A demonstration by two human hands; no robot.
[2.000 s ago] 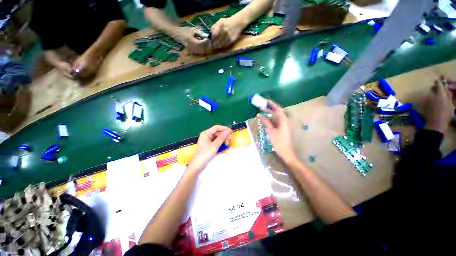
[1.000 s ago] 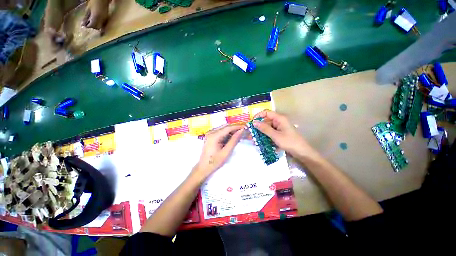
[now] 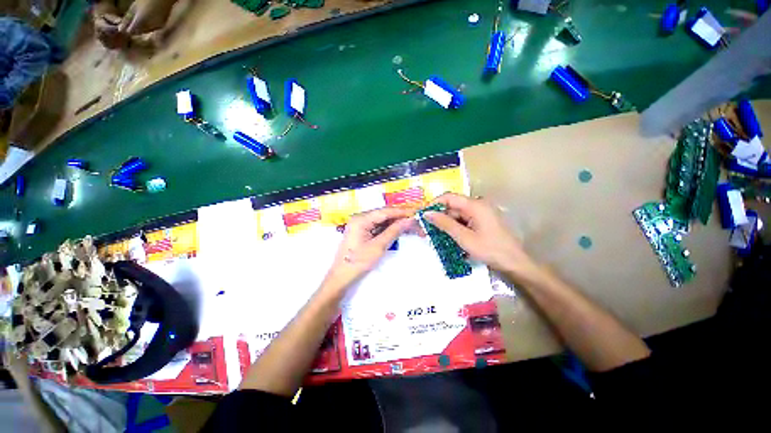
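Note:
My right hand point(image 3: 475, 227) holds the top end of a green circuit board panel point(image 3: 448, 251), which slants down over the white printed sheets point(image 3: 296, 279). My left hand point(image 3: 365, 245) is beside it, fingers pinched together at the panel's top end. A small bit of a blue battery pack point(image 3: 394, 244) shows under my left fingers; most of it is hidden by the hand. The fingertips of both hands nearly touch, and what they pinch between them is too small to tell.
Blue battery packs with wires lie on the green conveyor belt point(image 3: 355, 127) beyond. More panels point(image 3: 689, 173) and battery packs point(image 3: 732, 205) lie at right on the brown cardboard point(image 3: 541, 186). Beige parts point(image 3: 63, 309) and a black curved item point(image 3: 173, 326) are at left. Another person's hands point(image 3: 127, 30) show at top left.
Since two seconds ago my right hand has come back from the belt's edge and taken a panel. Over the last second both hands stay close together at its top; belt items have shifted right.

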